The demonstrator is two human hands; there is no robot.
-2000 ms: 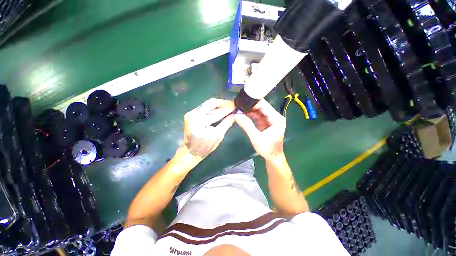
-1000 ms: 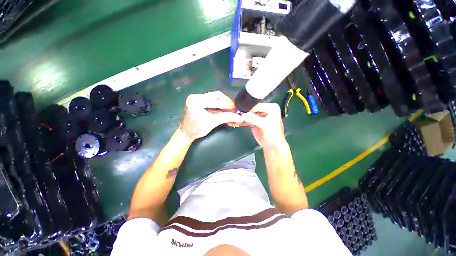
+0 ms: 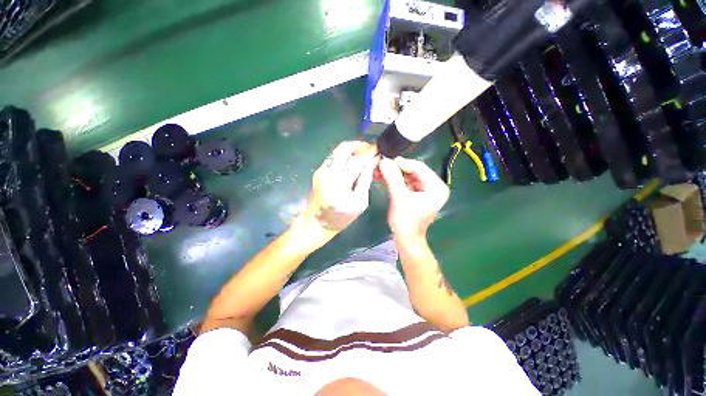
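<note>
The electric screwdriver (image 3: 441, 97) hangs at a slant from the upper right, cream grip and dark nose, its nose end between my fingertips. My left hand (image 3: 341, 182) has its fingertips together at the left of the nose. My right hand (image 3: 414, 193) has bent fingers and thumb tip at the right of the nose, with something reddish by its fingers. Both hands are close together at the driver tip. The bit and any small part pinched there are too small or hidden to make out.
Black round motor units (image 3: 172, 179) and one silver-faced unit (image 3: 145, 216) lie at left beside stacked black trays (image 3: 116, 286). A white and blue screw feeder (image 3: 374, 85) stands ahead. Yellow-and-blue-handled pliers (image 3: 467, 161) lie right of it. More trays (image 3: 573, 116) and an open carton (image 3: 675, 220) are at right.
My fingers have shifted around the driver nose, and my left hand is now more upright and closer to it. The bench things have shifted slightly right in the view.
</note>
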